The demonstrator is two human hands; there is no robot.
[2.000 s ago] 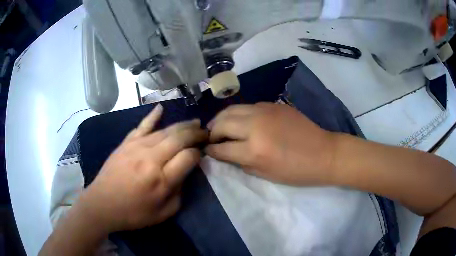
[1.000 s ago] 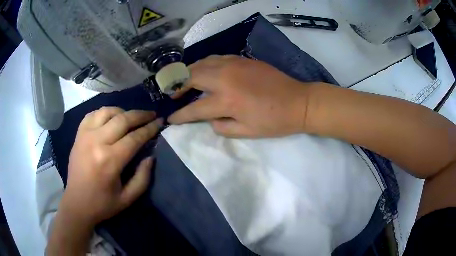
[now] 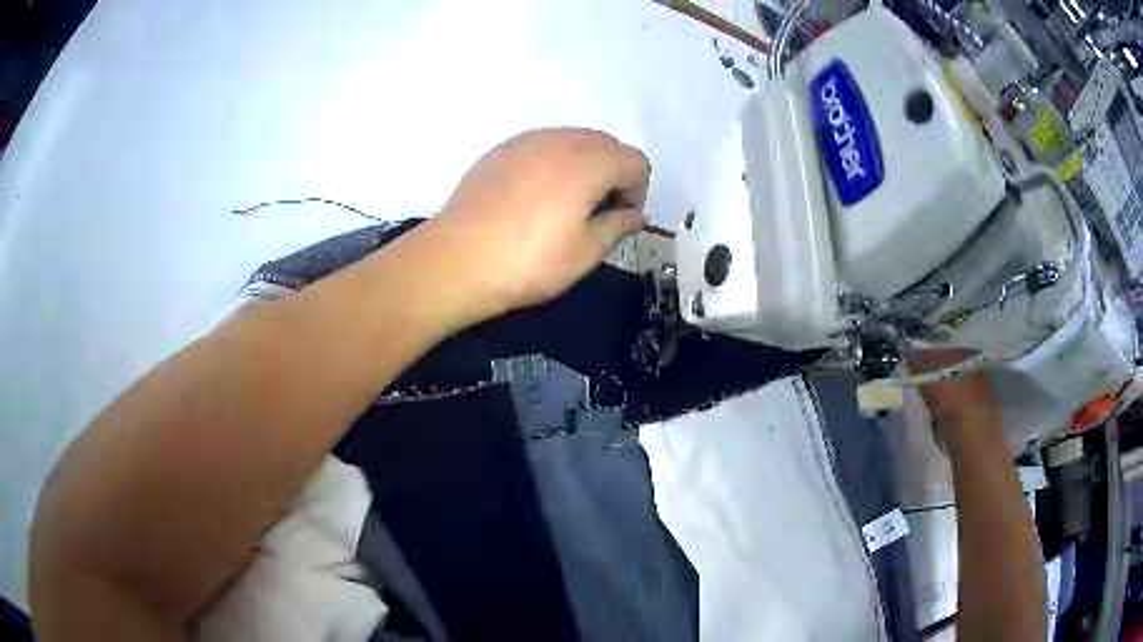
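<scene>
The dark denim garment (image 3: 433, 464) lies on the machine bed with frayed overlocked edges. White pocketing (image 3: 746, 502) lies on its right part. The needle and presser foot (image 3: 657, 329) are over the near-black cloth, left of the white sewing machine head (image 3: 796, 213). My left hand (image 3: 552, 213) is raised beside the head, behind the presser foot in the picture, with curled fingers; whether it pinches anything does not show. My right hand (image 3: 955, 386) is beyond the head at the right, its fingers partly hidden by the machine.
The white table (image 3: 188, 113) spreads at the left, with a loose thread (image 3: 301, 202) on it. A small white label (image 3: 885, 529) is on the cloth at the right. A cream knob (image 3: 880, 399) sits low on the head. Cluttered equipment stands at the far right.
The view has turned and the head appears further right. My hands have left the cloth at the needle and moved apart, left beside the presser foot, right beyond the head.
</scene>
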